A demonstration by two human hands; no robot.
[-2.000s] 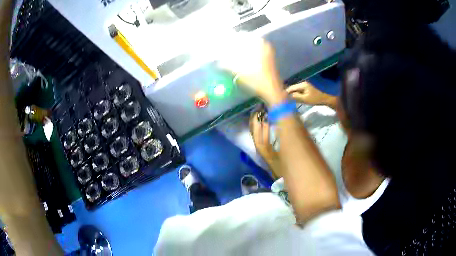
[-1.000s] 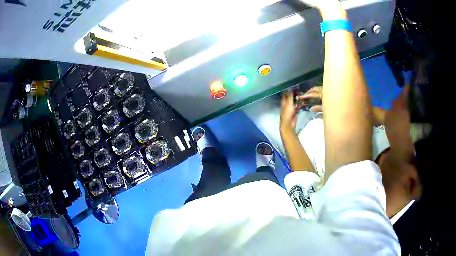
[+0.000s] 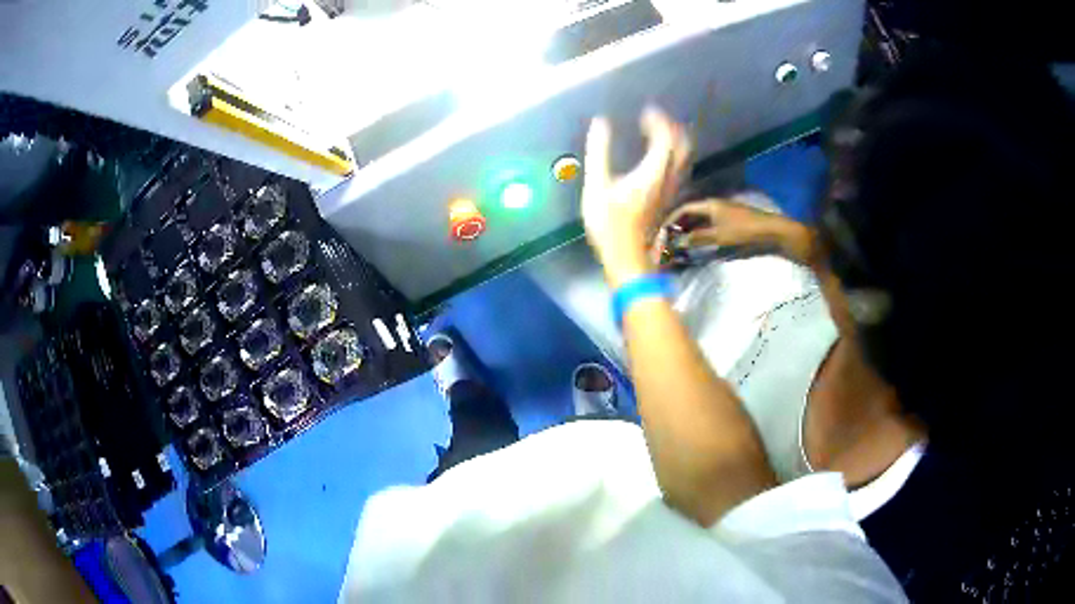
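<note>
My right hand (image 3: 634, 189), with a blue wristband, is in front of the grey front panel (image 3: 719, 118). It is slightly blurred, its fingers are apart and I see nothing in it. It is just right of the yellow-orange button (image 3: 566, 169). Left of that are a button glowing green (image 3: 516, 195) and a red emergency stop (image 3: 467, 221). My left hand is out of the picture; only a blurred piece of forearm shows at the lower left edge. A black parts tray (image 3: 383, 354) holds rows of round lens modules (image 3: 312, 309) left of the machine.
Another person in white (image 3: 754, 319) sits at the right, hands (image 3: 719, 224) around a small dark object. Dark hair fills the right side. A yellow-black strip (image 3: 271, 132) edges the overexposed opening. More black trays (image 3: 88, 413) and a round metal stool base (image 3: 236, 531) are at the left.
My right hand has come back from the machine opening, down and left, to in front of the panel. The piece of left forearm has re-entered at the lower left edge. The camera view has shifted.
</note>
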